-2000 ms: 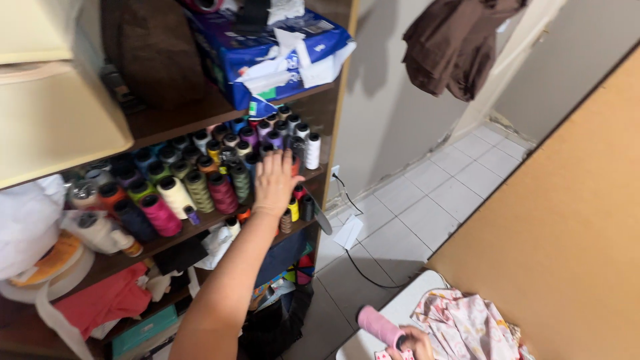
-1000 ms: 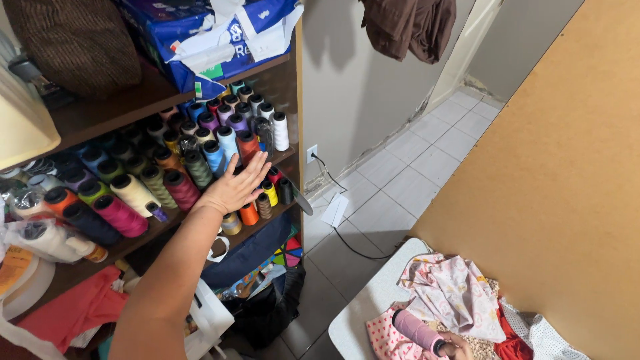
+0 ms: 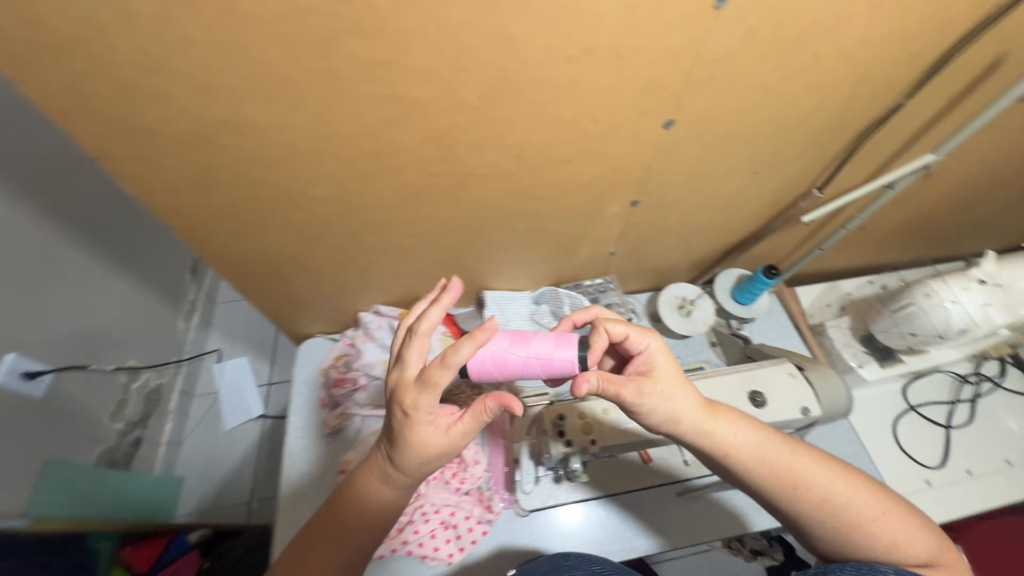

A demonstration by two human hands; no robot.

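A pink cone of sewing thread (image 3: 524,355) lies sideways between my two hands, above the sewing table. My right hand (image 3: 628,364) pinches the black rim at its right end. My left hand (image 3: 436,376) is at the other end, fingers spread and thumb apart, the index finger by the cone's left end; whether it bears on the cone is hard to tell. Below them is a white industrial sewing machine (image 3: 672,408). Patterned fabric pieces, one with pink dots (image 3: 448,512), are heaped left of the machine.
A blue thread cone (image 3: 754,285) stands on a round white holder beside another holder (image 3: 686,310). A tan board (image 3: 448,144) rises behind the table. On the right are a second white machine (image 3: 944,308) and a coiled black cable (image 3: 952,408). A metal pole slants up at right.
The view has swung from the thread shelf to the sewing table. My left hand has left the shelf's cones and is now by the pink cone, which my right hand held before.
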